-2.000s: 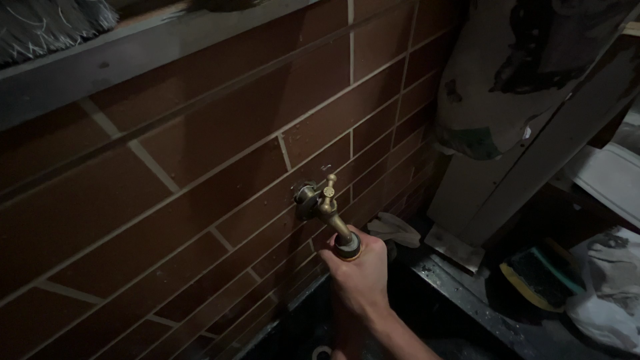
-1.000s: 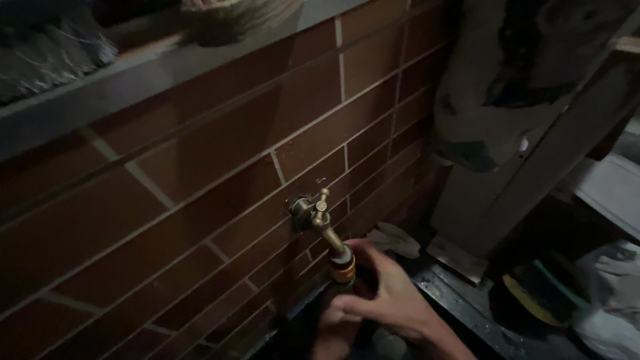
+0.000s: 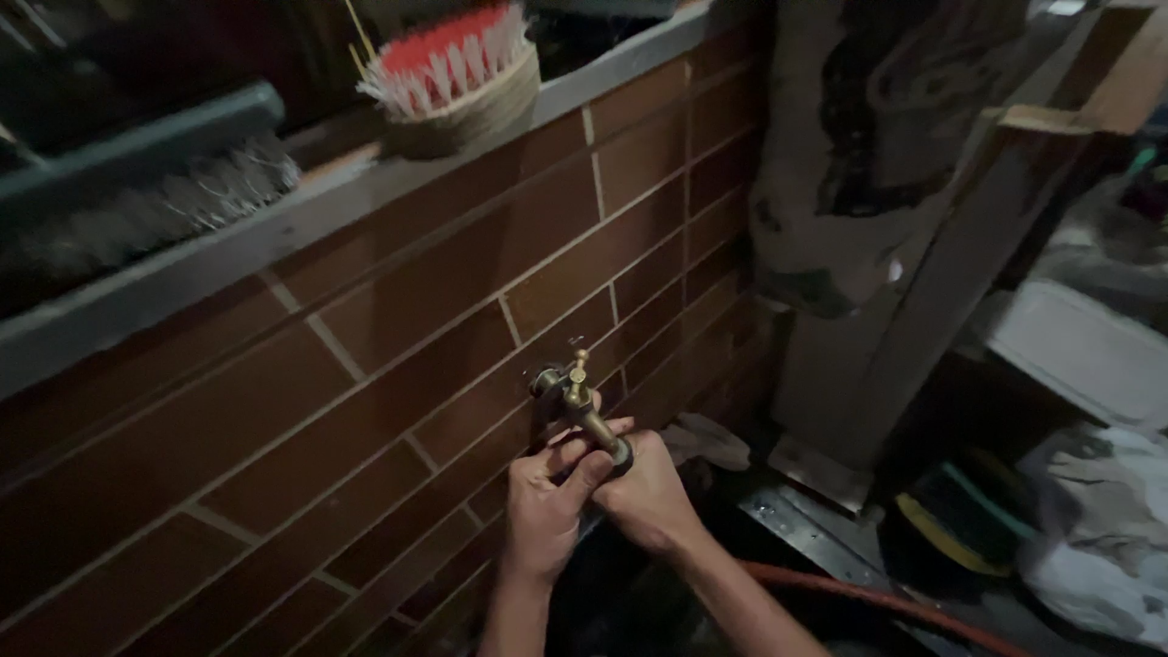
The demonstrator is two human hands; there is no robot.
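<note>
A brass tap (image 3: 584,397) juts out of the brown tiled wall, its small T-shaped handle on top. Both my hands close around the lower end of its spout. My left hand (image 3: 547,497) comes from the left, thumb and fingers on the fitting at the spout's end (image 3: 621,453). My right hand (image 3: 650,497) wraps the same end from the right, its fingers partly hidden behind the spout. An orange-red hose (image 3: 849,593) runs from beneath my right forearm toward the lower right; its near end is hidden.
On the ledge (image 3: 315,205) above lie a scrubbing brush with red and white bristles (image 3: 456,87) and a grey-bristled brush (image 3: 173,182). A stained cloth (image 3: 849,164) hangs at the upper right. Farther right are a white container lid (image 3: 1081,351), plastic bags (image 3: 1095,547) and a dark basin below.
Two seconds ago one hand held the spout's end; now both do. The orange-red hose has come into sight at the lower right. The view has shifted, showing more of the ledge.
</note>
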